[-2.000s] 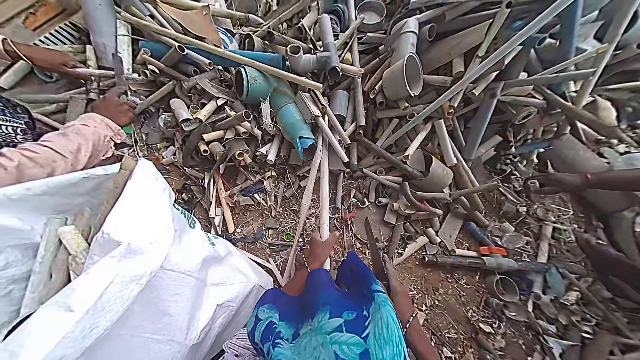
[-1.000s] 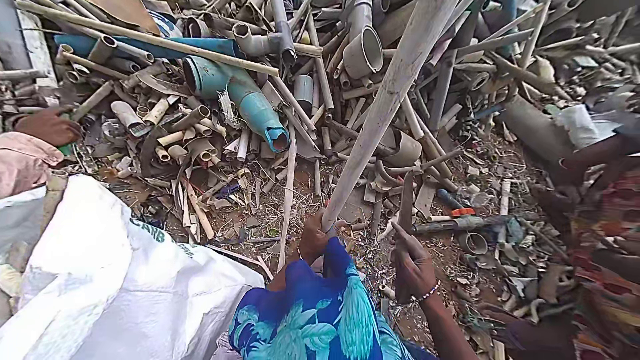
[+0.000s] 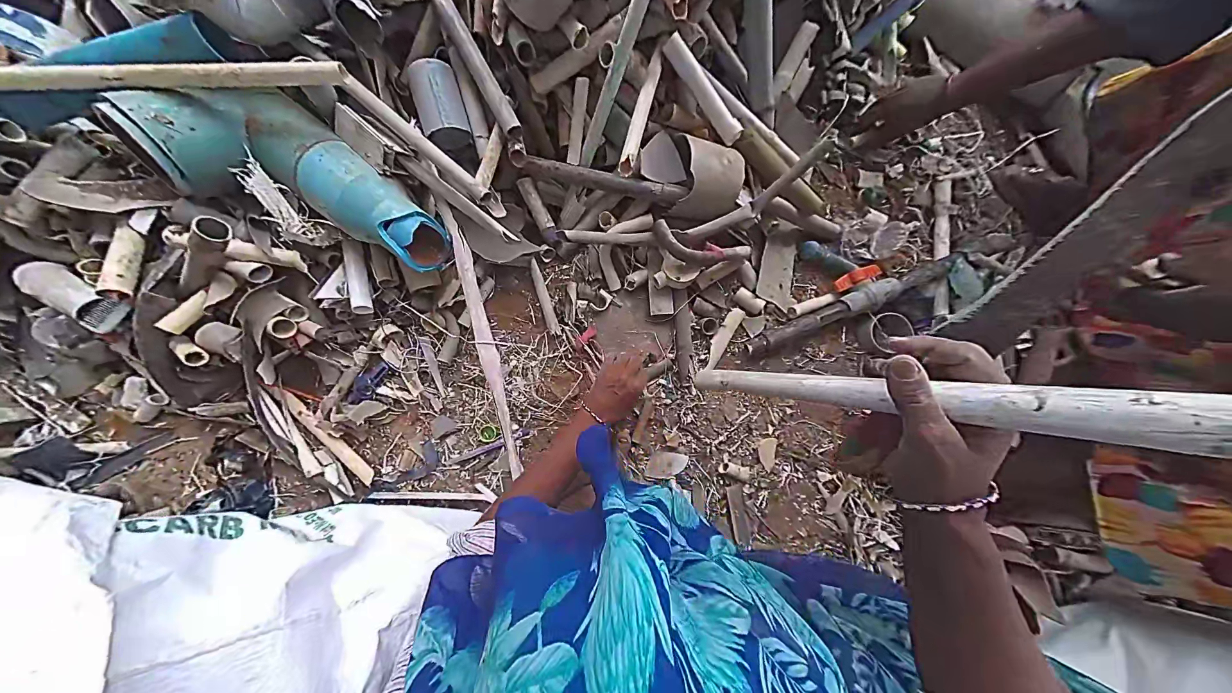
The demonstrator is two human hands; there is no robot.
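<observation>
My right hand (image 3: 948,423), with a beaded bracelet at the wrist, grips a long pale pole or pipe (image 3: 1088,409) that runs out past the right edge. A toothed saw blade (image 3: 1107,212) slants from just above this hand to the upper right; its handle is not visible, and I cannot tell whether the hand also holds it. Low over the littered ground, my left hand (image 3: 619,387) is at a short stick-like piece (image 3: 656,370), left of the pole's near end. Whether its fingers grip that piece is unclear. Around the hands lie pipe scraps and a flat grey piece (image 3: 630,325).
Piled plastic pipes fill the upper view, including a broken turquoise pipe (image 3: 337,188) and a wide grey pipe piece (image 3: 707,178). A white woven sack (image 3: 260,597) lies lower left. Another person's hand (image 3: 900,108) reaches in at upper right, beside colourful patterned cloth (image 3: 1165,520).
My left hand has let go of the pale pole and moved down to the ground debris. The pole, upright before, now lies level in my right hand. The view has shifted.
</observation>
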